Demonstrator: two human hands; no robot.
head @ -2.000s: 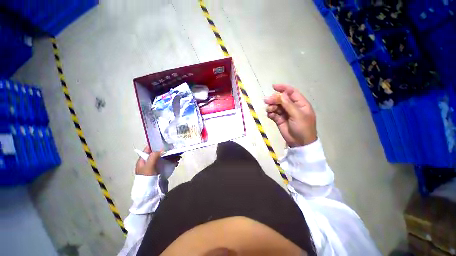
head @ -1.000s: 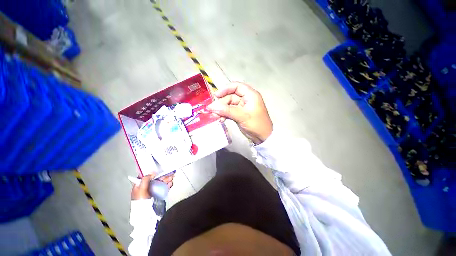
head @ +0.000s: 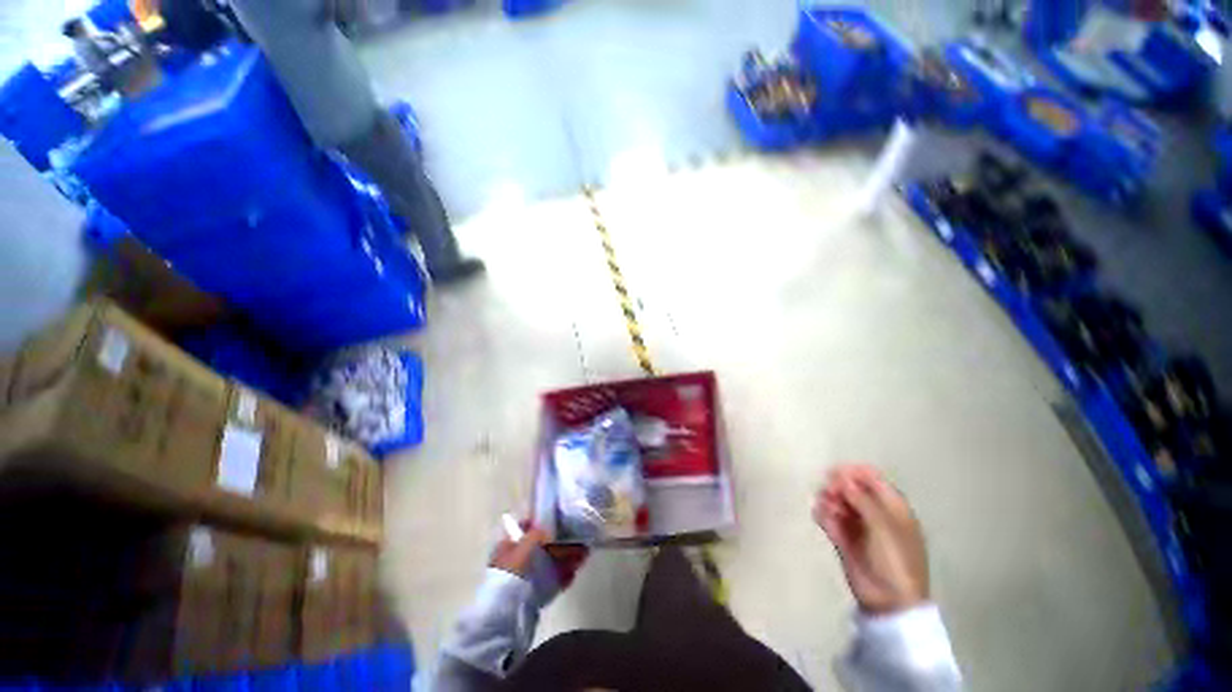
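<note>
The red carton (head: 701, 511) is an open shallow box held in front of me. A shiny clear plastic bag (head: 600, 476) with blue print lies in its left part. A small white item (head: 654, 433) and a red area show beside the bag. My left hand (head: 535, 552) grips the carton's near left corner, with a thin white stick (head: 511, 526) sticking up at its fingers. My right hand (head: 876, 537) is raised to the right, apart from the carton, fingers curled together. Blur hides whether it holds anything.
Brown cardboard boxes (head: 189, 419) and stacked blue crates (head: 257, 189) stand on the left. A person's leg (head: 405, 176) is beside the crates. Blue crates of dark parts (head: 1054, 291) line the right. Yellow-black tape (head: 616, 277) runs along the floor ahead.
The view has tilted up and shows more floor and the person ahead. My right hand has moved from over the carton out to the right. My left hand still holds the carton.
</note>
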